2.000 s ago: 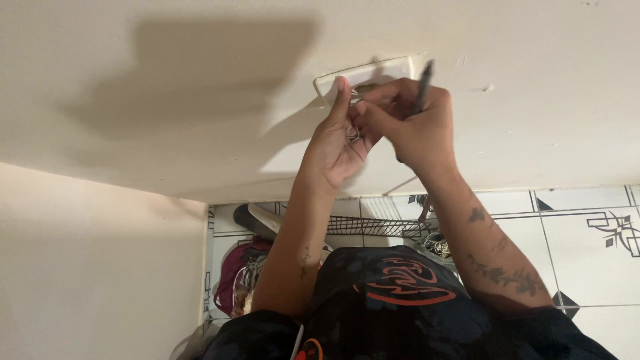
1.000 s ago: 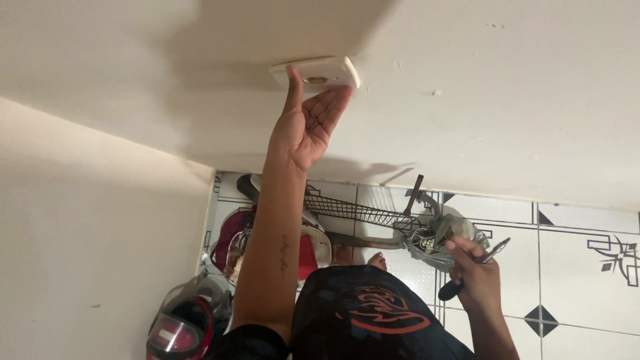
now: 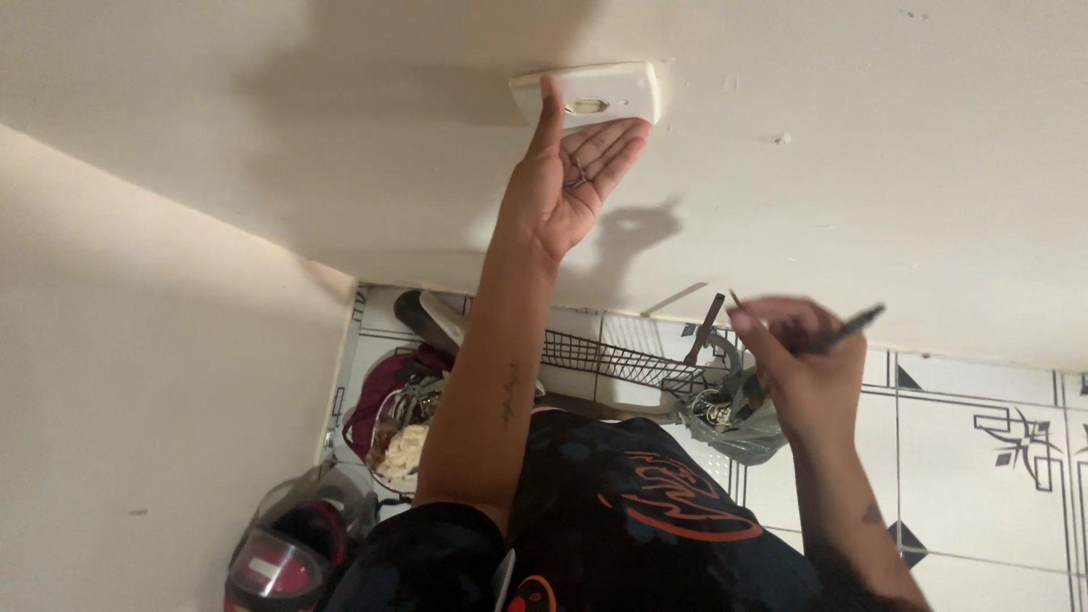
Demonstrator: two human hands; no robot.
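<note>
A white wall plate [image 3: 599,83] with an oval opening and a small screw hole lies against the wall. My left hand [image 3: 565,183] holds it there from below, thumb on its face and fingertips at its lower edge. To the lower right, away from the plate, my right hand [image 3: 803,357] holds a dark-handled tool [image 3: 850,327], perhaps a screwdriver. A small thin piece, maybe a screw [image 3: 735,297], sticks up from the pinched fingertips of that hand. The tool's other end is hidden in the palm.
Below, on the patterned tile floor [image 3: 977,442], are a wire rack [image 3: 608,357], a grey plastic bag [image 3: 739,433] with things in it, a dark red bag [image 3: 374,395] and a helmet with a clear visor [image 3: 276,565]. Side wall [image 3: 153,382] at left.
Two seconds ago both hands were at the plate. My right hand then dropped low beside the grey bag and has since risen partway. My left hand has stayed at the plate.
</note>
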